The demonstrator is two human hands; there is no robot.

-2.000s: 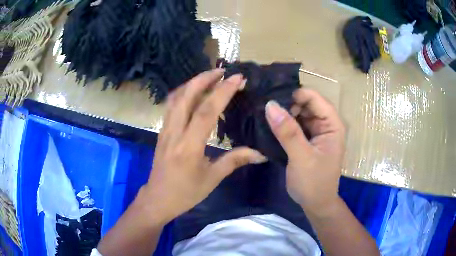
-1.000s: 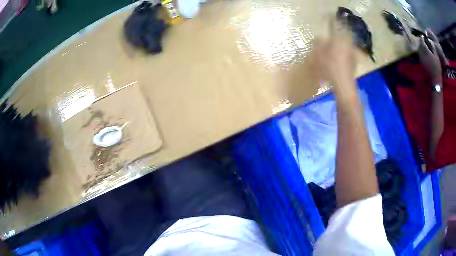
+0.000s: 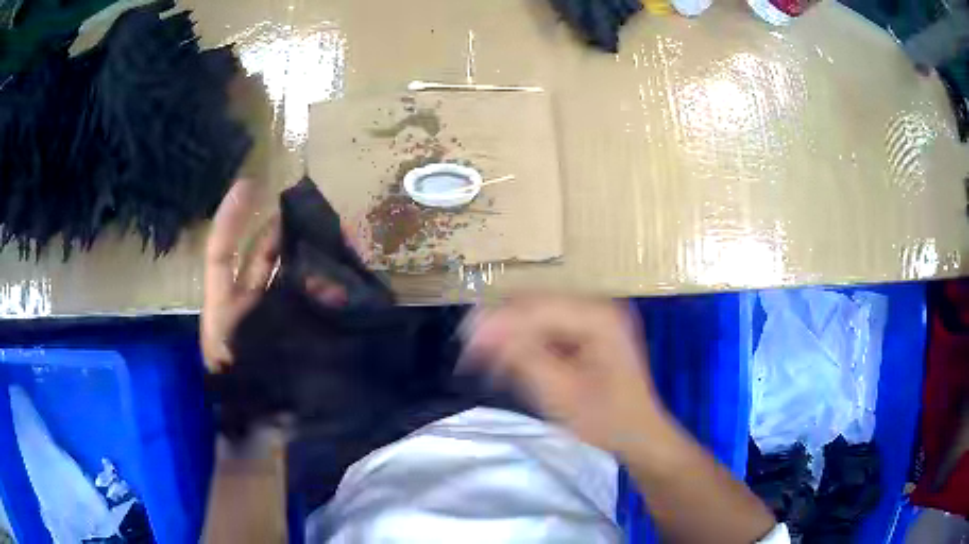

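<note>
A limp black cloth piece [image 3: 329, 345] with a pointed top and an opening hangs over my lap at the table's front edge. My left hand [image 3: 242, 276] holds it from the left side, with skin showing through the opening. My right hand [image 3: 558, 356] is blurred at the cloth's right side; whether it grips the cloth cannot be told. A small white oval dish [image 3: 442, 185] sits on the stained cardboard pad [image 3: 521, 138], with a thin swab stick [image 3: 495, 182] resting in it. Another cotton swab [image 3: 478, 87] lies above the dish.
Black feathery pieces [image 3: 106, 138] are stacked at the left. A dark clump [image 3: 597, 19], something yellow and white items stand at the far edge. Blue crates [image 3: 80, 425] with white plastic and black pieces flank my lap; another [image 3: 818, 372] is on the right. Part of a person in red [image 3: 946, 425] shows at the right edge.
The view has swung back left from the right side. My right arm has come back from the table's right, and the black cloth piece is now before me with both hands at it.
</note>
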